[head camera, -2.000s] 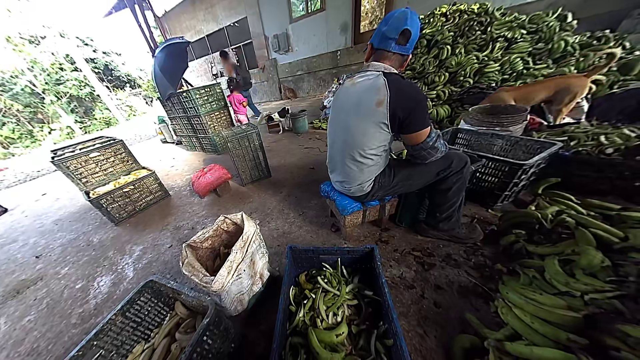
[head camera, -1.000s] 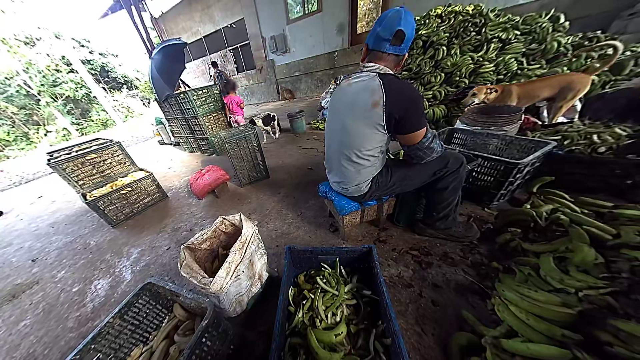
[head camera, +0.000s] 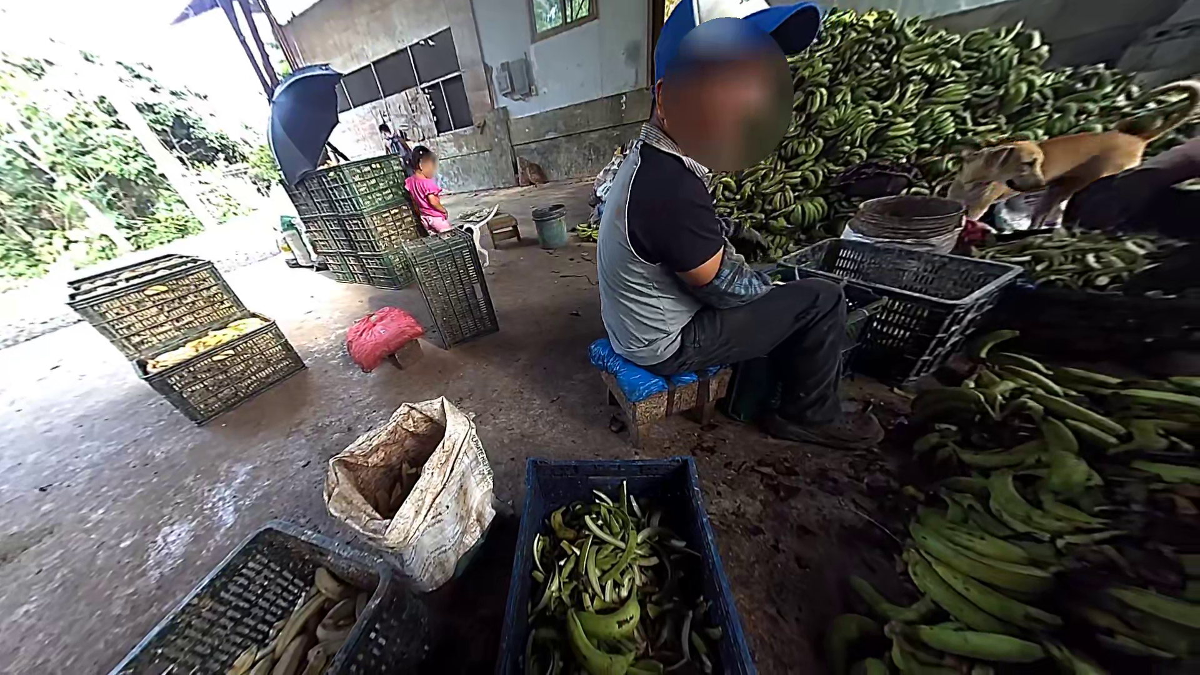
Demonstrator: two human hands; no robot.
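Note:
Neither my left hand nor my right hand shows in the head view. Nearest the camera, at the bottom middle, stands a blue plastic crate [head camera: 536, 525] with green plantain peels [head camera: 609, 553] inside. Left of it an open woven sack [head camera: 450, 516] holds brownish pieces that I cannot make out well. A dark plastic crate [head camera: 220, 600] at the bottom left holds peeled plantains [head camera: 314, 628]. Green plantains [head camera: 984, 562] lie heaped at the lower right.
A person [head camera: 647, 253] in a blue cap sits on a low stool [head camera: 647, 384]. Beyond are an empty-looking crate [head camera: 937, 281], a bucket [head camera: 905, 220], a tan dog [head camera: 1078, 159] and a large plantain pile [head camera: 919, 103]. Stacked crates [head camera: 361, 216], a red bundle [head camera: 382, 336] and filled crates [head camera: 225, 370] stand left.
The seated person has turned their head from facing away to the right side. The tan dog's head, raised toward the left a second ago, is now beside the bucket.

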